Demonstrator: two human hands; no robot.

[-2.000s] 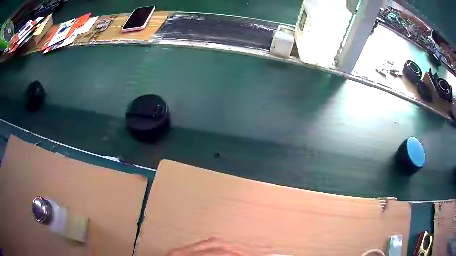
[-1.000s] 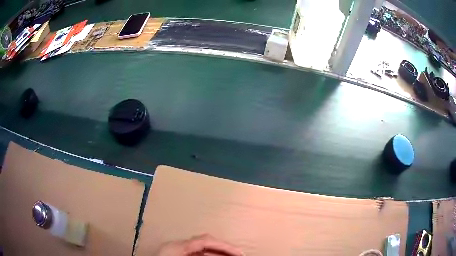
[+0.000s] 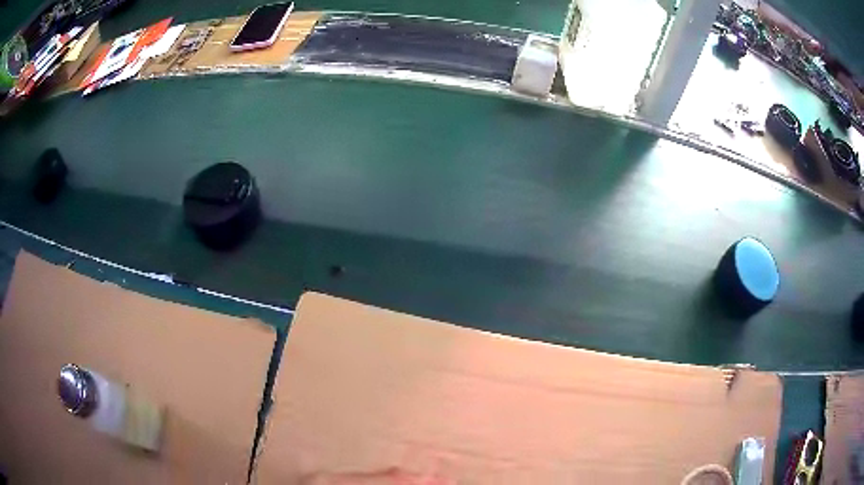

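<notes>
A squat round black unit (image 3: 223, 205) stands on the green belt left of centre, with a bar across its top. A blue-topped unit (image 3: 748, 276) is on the belt at the right, its light-blue face tilted to the right. A smaller-looking black unit (image 3: 49, 175) is at the far left. Another dark unit (image 3: 858, 317) is cut off at the right edge. A bare hand (image 3: 388, 476) shows only as a blurred sliver at the bottom edge, over the cardboard mat; which hand it is, and whether it holds anything, cannot be told.
Cardboard mats (image 3: 531, 398) line the near edge. A dispenser bottle (image 3: 90, 393) is on the left mat. A pale item (image 3: 749, 461) and yellow-red scissors or cutter (image 3: 805, 461) are lower right. A phone (image 3: 262, 26), a white jug (image 3: 614, 57) and a grey post (image 3: 684, 71) stand beyond the belt.
The units on the belt have shifted left in the picture, with a small dark speck on the belt. The bare hand at the bottom edge rose slightly, then sank lower and shows less.
</notes>
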